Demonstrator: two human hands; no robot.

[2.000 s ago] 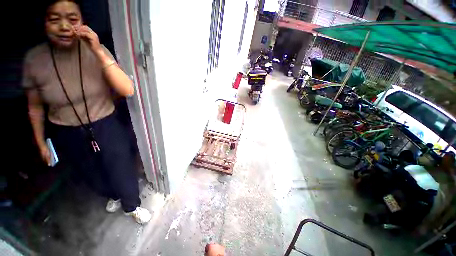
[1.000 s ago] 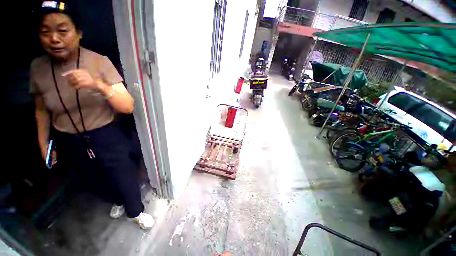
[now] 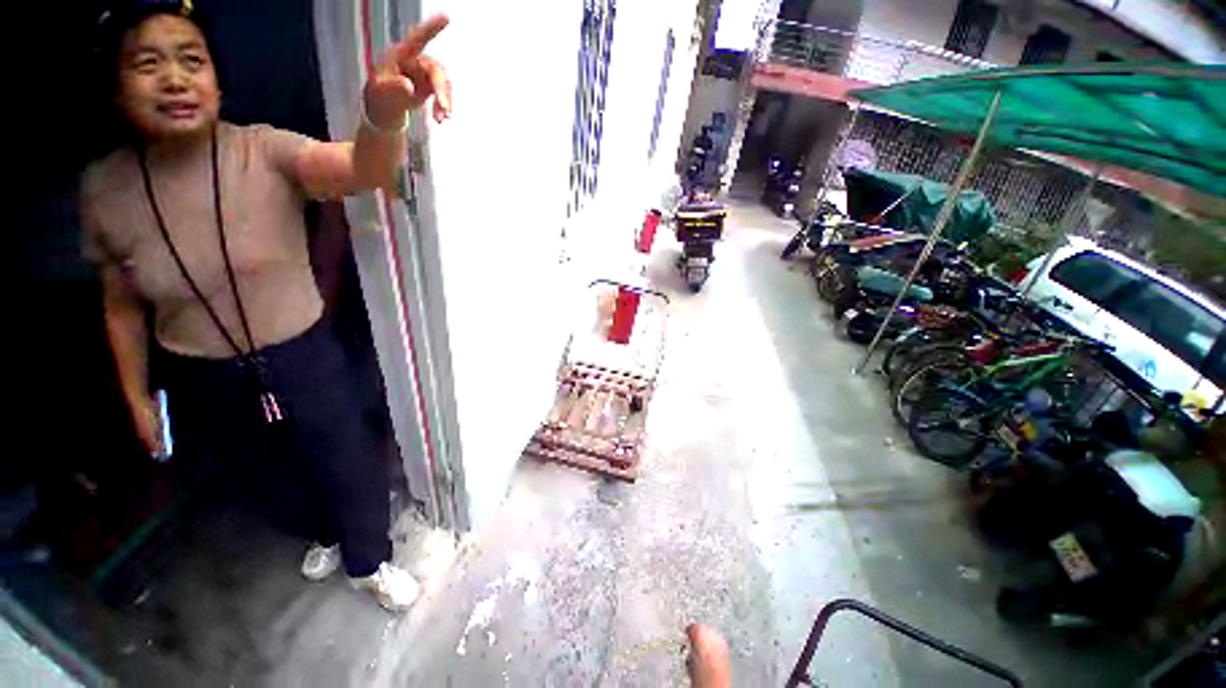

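Observation:
A finger-like part of what seems to be my right hand shows at the bottom edge, right of centre; the rest is cut off, so its state is hidden. My left hand is not in view. A person in a beige top stands in the doorway at left, one arm raised with a finger extended towards the lane. The person's lowered hand holds a smartphone. A black lanyard hangs from the neck. A dark tubular trolley handle rises at the bottom right.
A grey door frame edges the white wall. A slatted platform trolley stands by the wall, with a red block behind it. A scooter with rear box is farther down the lane. Bicycles, motorbikes and a green canopy are at right.
The person's bent arm has swung up and outward from face, then chest, into a pointing gesture across the door frame. The part of my hand has moved right and shows more than one second ago.

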